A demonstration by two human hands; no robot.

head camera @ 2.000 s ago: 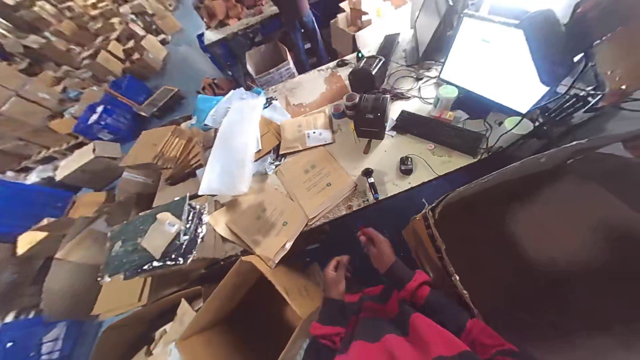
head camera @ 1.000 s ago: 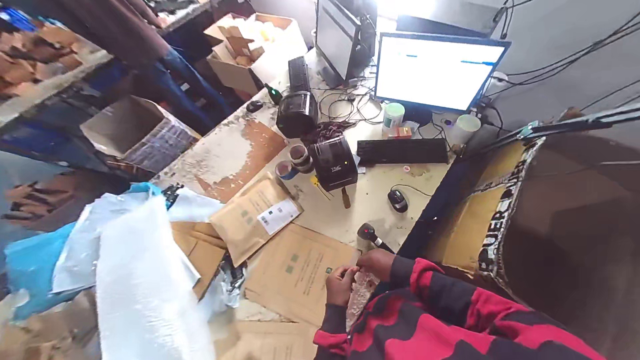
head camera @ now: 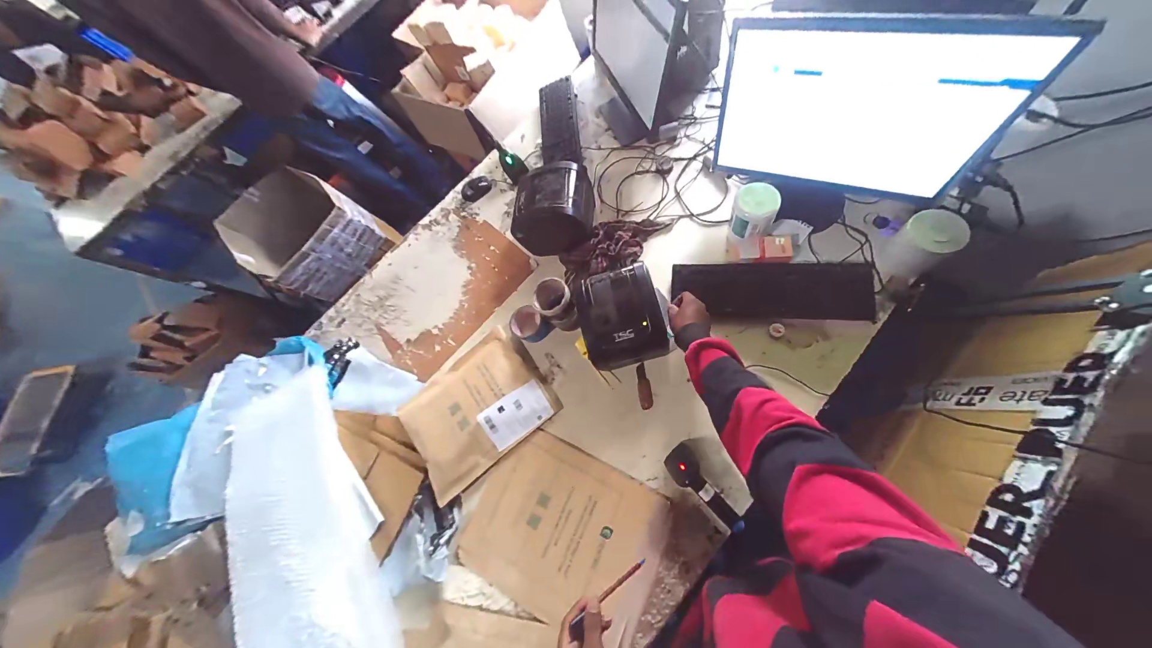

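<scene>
My right hand (head camera: 689, 317) reaches to the right side of a black TSC label printer (head camera: 623, 317), its fingers by the near left corner of a black keyboard (head camera: 774, 292); whether it holds anything is hidden. At the bottom edge my left hand (head camera: 587, 623) is closed on a thin pen-like stick (head camera: 621, 581), over a flat brown paper mailer (head camera: 567, 517). A second padded mailer (head camera: 481, 409) with a white label (head camera: 515, 416) lies left of the printer. A handheld barcode scanner (head camera: 702, 481) with a red light rests near the table's front edge.
A lit monitor (head camera: 891, 99) stands at the back, near lidded tubs (head camera: 754, 209) and cables. White foam sheets (head camera: 292, 504) cover the left side. A large open carton (head camera: 981, 396) is at the right. Another person (head camera: 360, 135) stands behind, near an open box (head camera: 301, 234).
My hands were close together near the scanner; now my right hand is beside the printer and my left is over the mailer, holding a stick. The view has shifted towards the desk.
</scene>
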